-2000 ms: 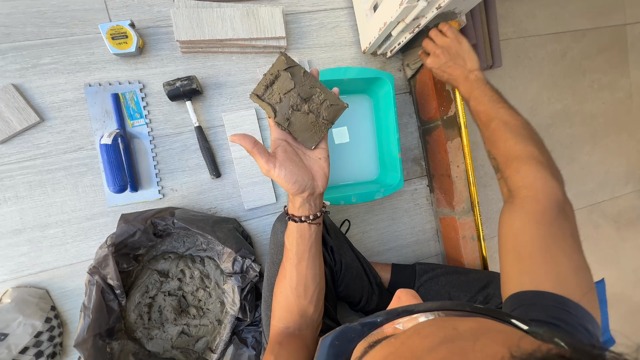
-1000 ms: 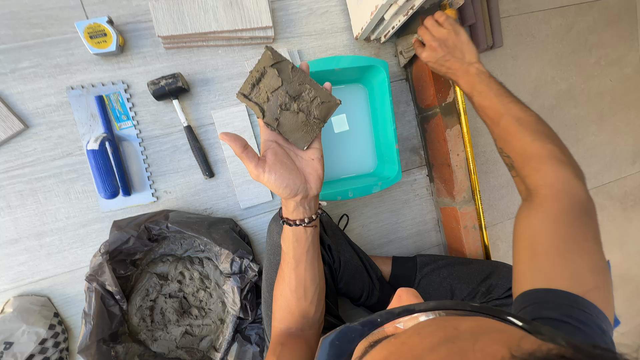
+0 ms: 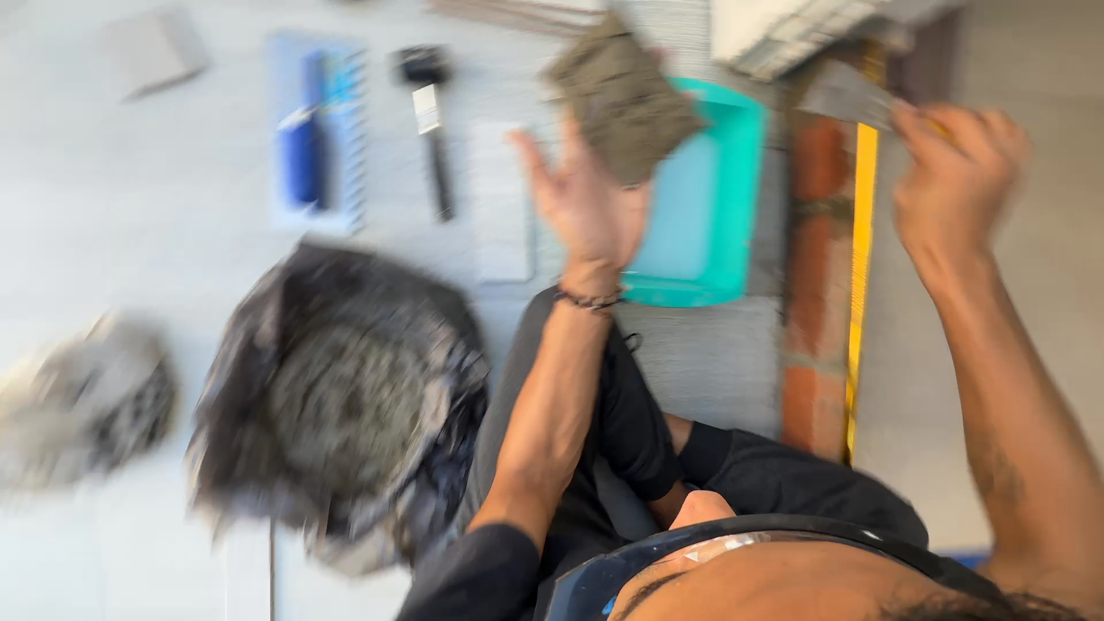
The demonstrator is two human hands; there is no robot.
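My left hand [image 3: 595,194], palm up, carries a tile coated with grey-brown mortar [image 3: 625,99] on its fingers. Below the tile and to its right is a teal plastic basin [image 3: 733,198] holding cloudy liquid. My right hand [image 3: 957,172] grips the handle of a putty knife [image 3: 849,93], whose metal blade points left over the upper end of a brick strip [image 3: 815,250]. A yellow strip [image 3: 862,259] runs along the right edge of the bricks. At the left, a bucket lined with a black plastic bag [image 3: 293,267] holds wet mortar [image 3: 349,405]. The picture is blurred.
A notched trowel with blue handle [image 3: 302,155], a rubber mallet [image 3: 427,108] and a narrow tile piece [image 3: 502,203] lie on the floor left of the basin. A cut tile [image 3: 155,52] lies at the upper left, a cloth-like bundle [image 3: 95,405] at the left edge. Tiles [image 3: 798,34] stand at the top.
My right hand has drawn back to the right from the top of the brick strip, and the putty knife's blade now shows. My left hand still holds the coated tile. The view has shifted.
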